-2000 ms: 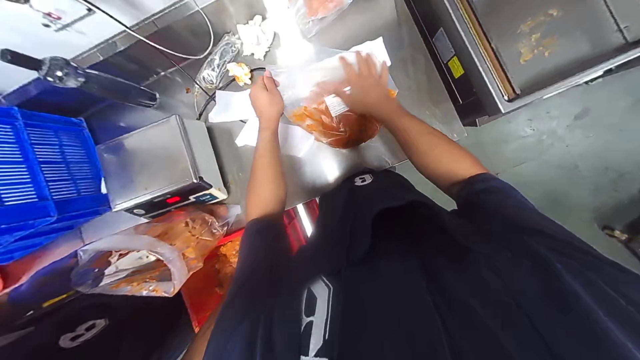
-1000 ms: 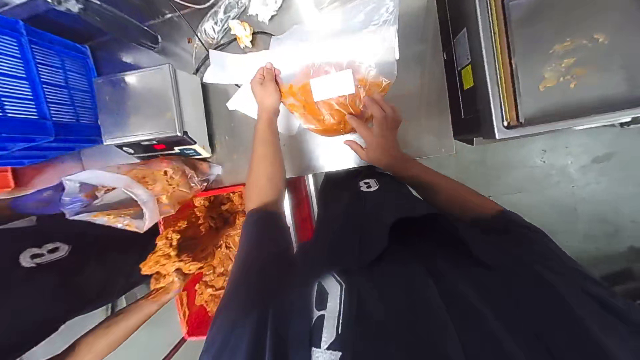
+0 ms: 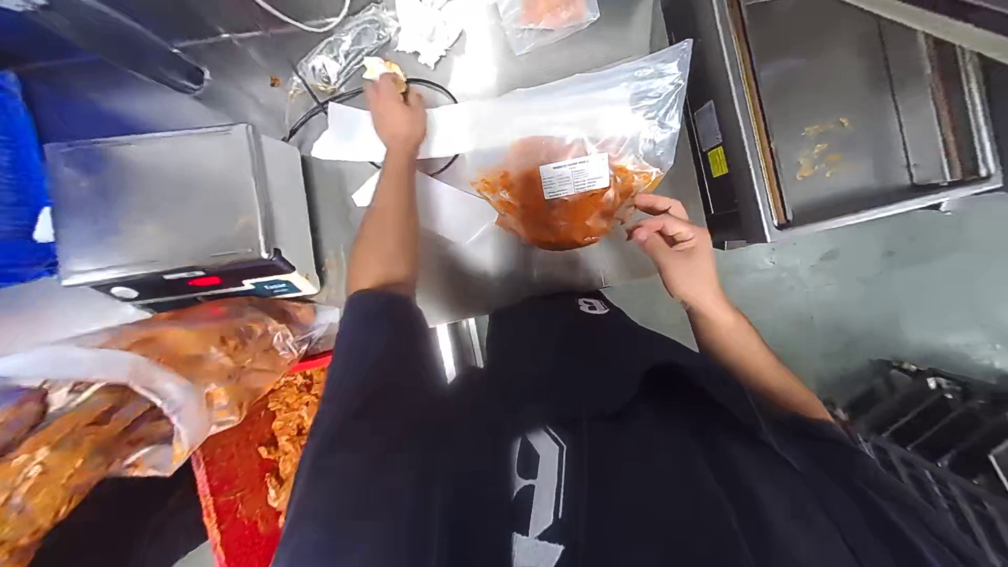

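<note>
A clear plastic bag of orange-red marinated food point(image 3: 551, 213) lies on the steel table, with a printed white label point(image 3: 575, 175) on it. My right hand point(image 3: 673, 236) is at the bag's lower right edge, fingers bent; whether they pinch the plastic cannot be told. Farther up on the left, my left hand point(image 3: 396, 114) has its fingers at a crumpled, yellow-stained white wad point(image 3: 384, 72). Under that hand run white paper strips point(image 3: 350, 132) and a black cable point(image 3: 431, 85).
A digital scale point(image 3: 165, 205) stands left. Below it are a large bag of marinated meat point(image 3: 228, 346) and a red crate point(image 3: 236, 480) of orange food. A steel machine with a tray point(image 3: 850, 102) borders the right side. Another small bag point(image 3: 547, 20) lies at the back.
My left hand has left the bag's left side and moved up to the stained wad. My right hand has shifted from the bag's lower front to its right edge.
</note>
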